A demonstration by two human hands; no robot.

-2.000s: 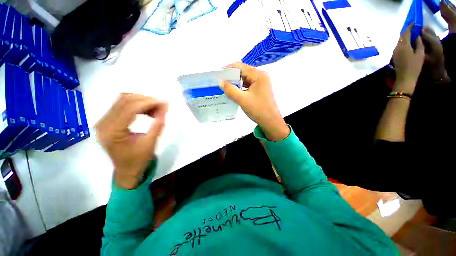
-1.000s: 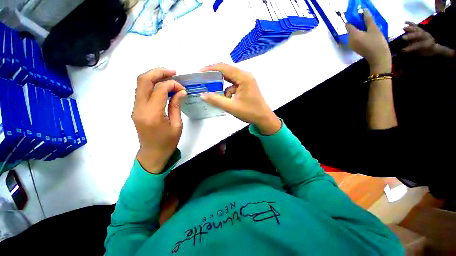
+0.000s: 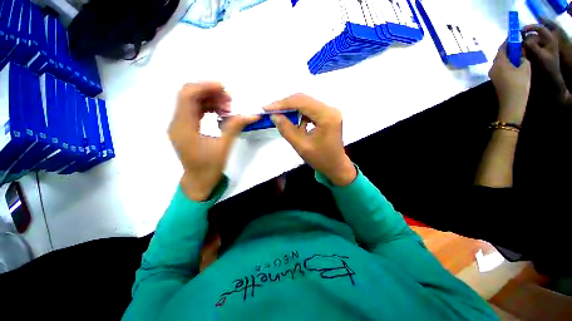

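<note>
A retail box (image 3: 271,120) is seen almost edge-on above the white table, its narrow blue end showing. My right hand (image 3: 315,135) grips the box's right end between thumb and fingers. My left hand (image 3: 204,135) is at the left end, a digit lying along the top edge; its other fingers are raised and blurred. The fingers partly hide the box, and its printed face does not show.
A fanned stack of boxes (image 3: 360,42) lies ahead, with one box (image 3: 456,41) beside it. Tall blue box rows (image 3: 59,119) stand left, near a phone (image 3: 17,207) and a black bag (image 3: 122,28). A neighbour's hands (image 3: 511,75) hold a blue box.
My left hand came from the left to the box. The box has tilted from showing its white printed face and grey-white flap to edge-on. The neighbour's hands moved away from the single box.
</note>
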